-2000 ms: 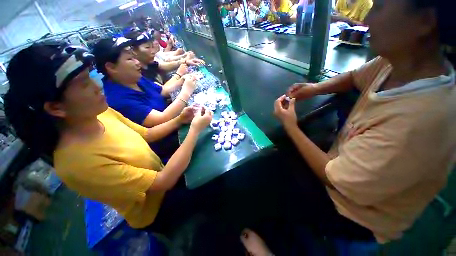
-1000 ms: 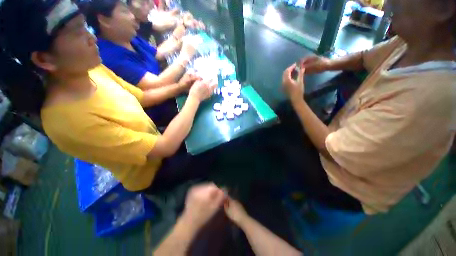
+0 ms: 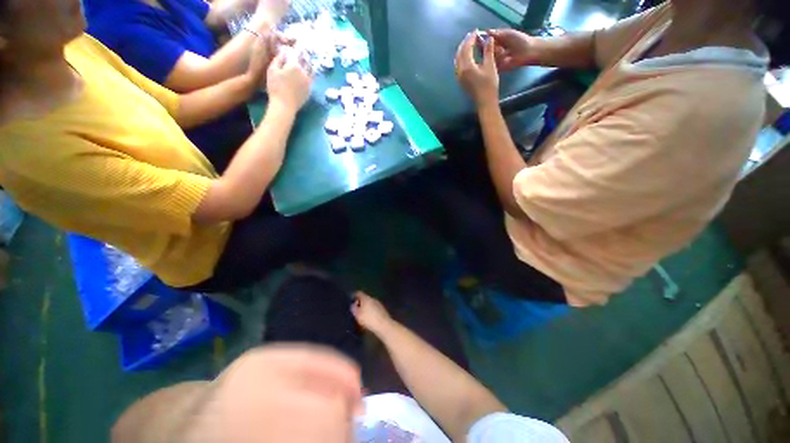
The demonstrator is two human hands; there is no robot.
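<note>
My left hand (image 3: 290,385) is large and blurred at the bottom, close to the camera, its fingers curled; whether it holds anything cannot be told. My right hand (image 3: 371,311) is small, over my dark lap, with its fingers bent; I cannot make out anything in it. The hands are apart. Beyond them, a loose cluster of small white housings (image 3: 357,117) lies on the near end of the green bench (image 3: 303,186), out of reach of both hands. More white parts (image 3: 325,43) are heaped further up.
A person in yellow (image 3: 130,164) sits left, with another in blue behind. A person in peach (image 3: 632,164) sits right, fingers around a small part. Blue bins (image 3: 113,277) with clear pieces stand on the left floor. Tan slats (image 3: 693,381) lie lower right.
The view has tilted down. Both my hands have come into view since the first frame; they were close together one second ago and are now apart, the left nearer the camera.
</note>
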